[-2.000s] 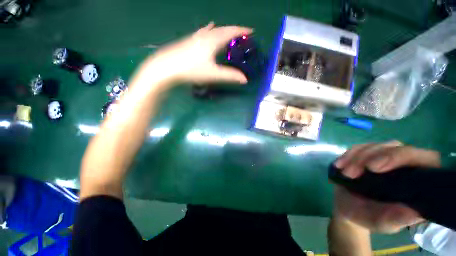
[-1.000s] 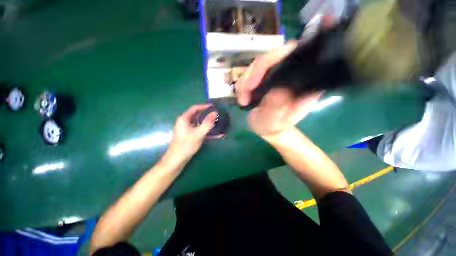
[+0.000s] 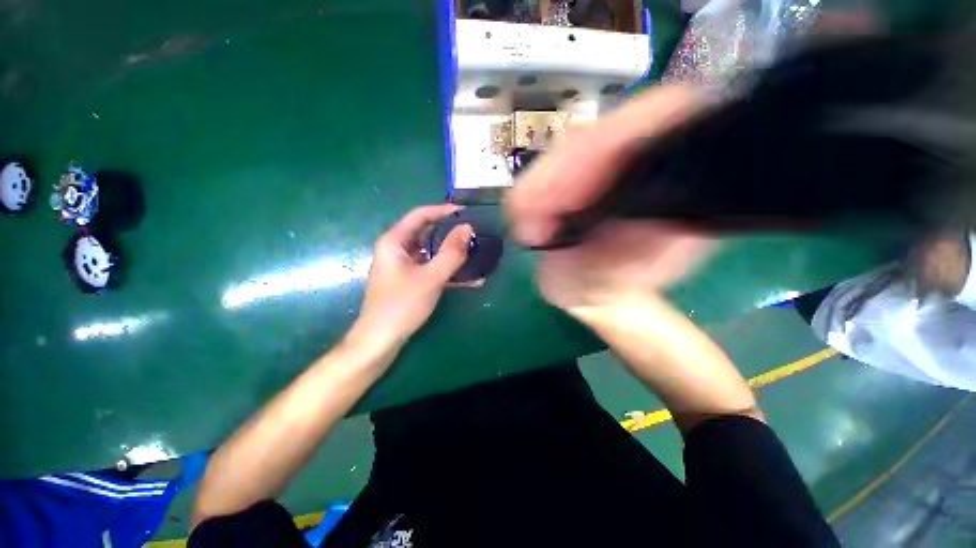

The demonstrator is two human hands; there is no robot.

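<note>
My left hand point(image 3: 412, 273) holds a round black unit point(image 3: 484, 255) on the green bench, fingers around its left side and thumb on its dark top face. My right hand point(image 3: 615, 203) grips the long thick black electric screwdriver point(image 3: 738, 145), blurred, which extends up and to the right. Its front end is close to the right of the unit; the bit tip is too blurred to place exactly. The white screw feeder point(image 3: 546, 59) with blue sides stands just beyond, its brass-coloured block point(image 3: 535, 128) partly beside my right hand.
On the left of the green bench point(image 3: 268, 128) lie white-faced parts point(image 3: 92, 262) and an open circuit subassembly point(image 3: 75, 196). A clear bag of screws point(image 3: 719, 48) is beyond the feeder. At the right edge is another person's pale sleeve point(image 3: 894, 321). Blue striped cloth point(image 3: 96, 508) is at lower left.
Since two seconds ago, my left hand has come down onto the unit near the feeder, and my right hand has brought the screwdriver beside it. Over the last second the hands have barely moved.
</note>
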